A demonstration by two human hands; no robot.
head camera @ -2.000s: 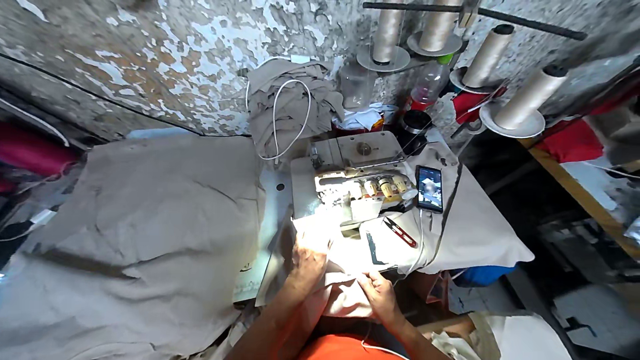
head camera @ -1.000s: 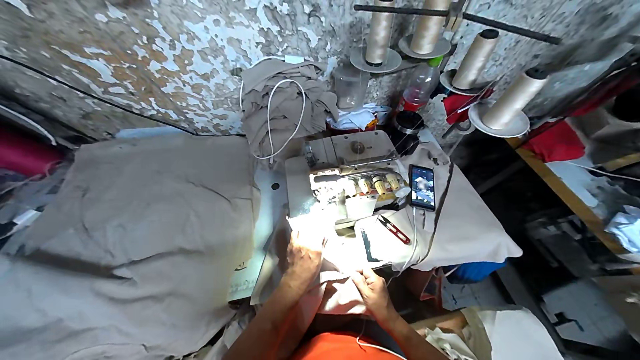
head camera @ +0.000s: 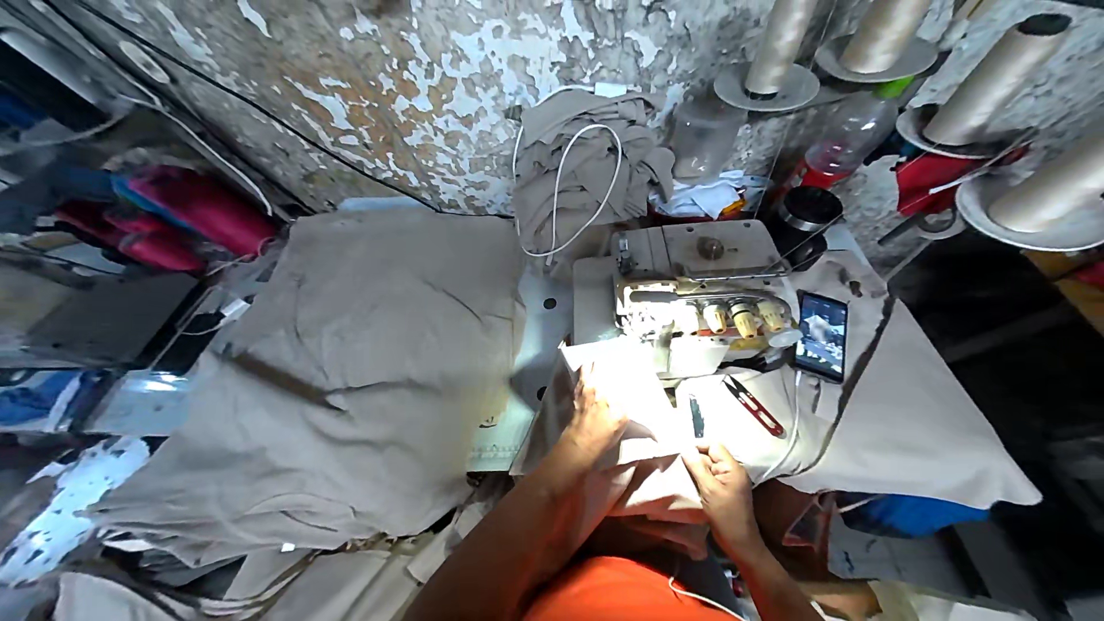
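Note:
Under a bright lamp, a light beige fabric piece (head camera: 642, 414) lies at the front of an overlock sewing machine (head camera: 707, 285). My left hand (head camera: 597, 418) rests on the fabric just left of and in front of the presser foot area, which glare partly hides. Farther right and nearer my body, my right hand (head camera: 718, 474) pinches the edge of the same fabric between thumb and fingers. Red-handled thread snips (head camera: 755, 405) lie right of the machine's front, next to a dark narrow item (head camera: 696, 416). A phone (head camera: 821, 336) with a lit screen lies beyond them.
A large pile of beige fabric (head camera: 371, 371) covers the left side. Thread cones (head camera: 987, 86) stand on a rack at the upper right. Behind the machine are bunched cloth with a white cable (head camera: 595, 164), a plastic bottle (head camera: 849, 138) and a dark cup (head camera: 806, 220).
The view has shifted to the left. Both hands stay on the fabric by the machine, with little plain movement.

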